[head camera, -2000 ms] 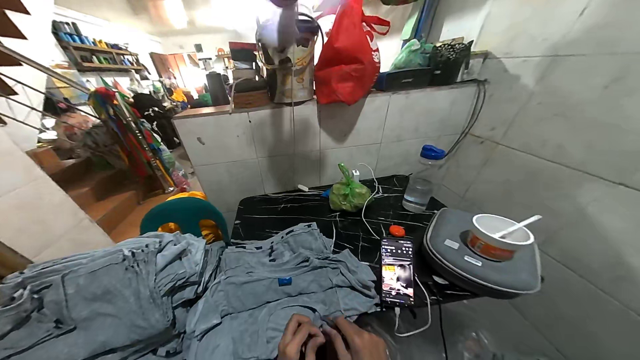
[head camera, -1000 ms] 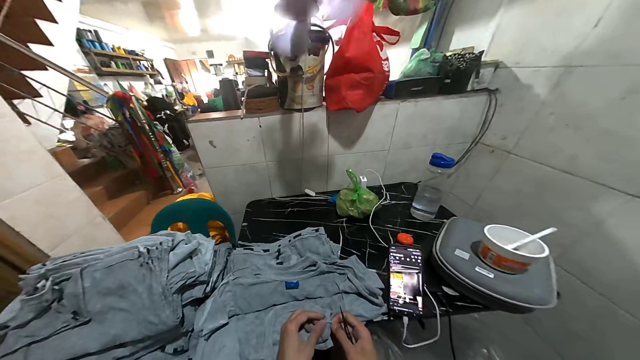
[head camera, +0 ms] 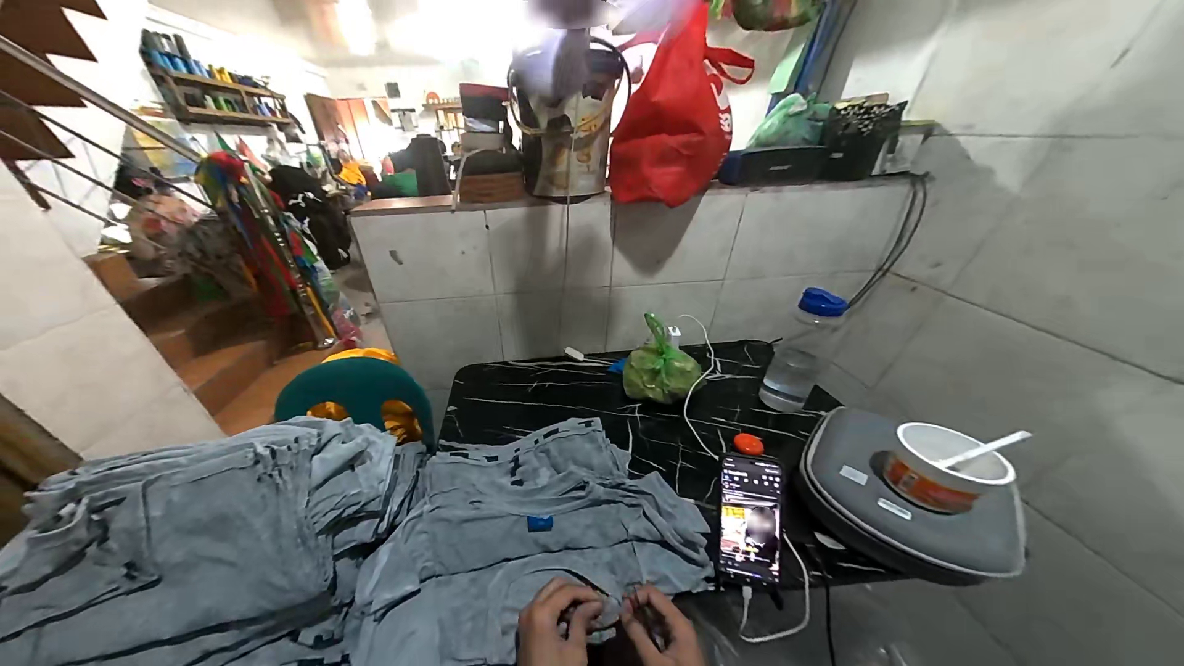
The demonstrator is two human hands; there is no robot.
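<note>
Grey-blue shirts (head camera: 481,555) lie layered on a black marble-patterned table (head camera: 499,398), a small blue label at one neckline. Low in the view, my left hand (head camera: 560,620) pinches the edge of the nearest grey fabric between curled fingers. My right hand (head camera: 659,624) is close beside it, fingertips together at the same edge; a dark thin thing shows under its fingers, too small to name. A larger pile of grey garments (head camera: 203,536) lies to the left. Right of the shirts, a phone (head camera: 750,518) with a lit screen is plugged into a white cable.
A grey zipped case (head camera: 851,490) holds a bowl (head camera: 943,499) with a white spoon. Behind are a water bottle (head camera: 794,370), a green plastic bag (head camera: 661,370) and an orange-red object (head camera: 748,444). A green chair back (head camera: 356,384) stands behind the pile. A tiled half wall (head camera: 546,268) borders the table.
My hands have stayed at the near edge of the shirts. The fingers of both hands have shifted and now meet closer together than one second ago.
</note>
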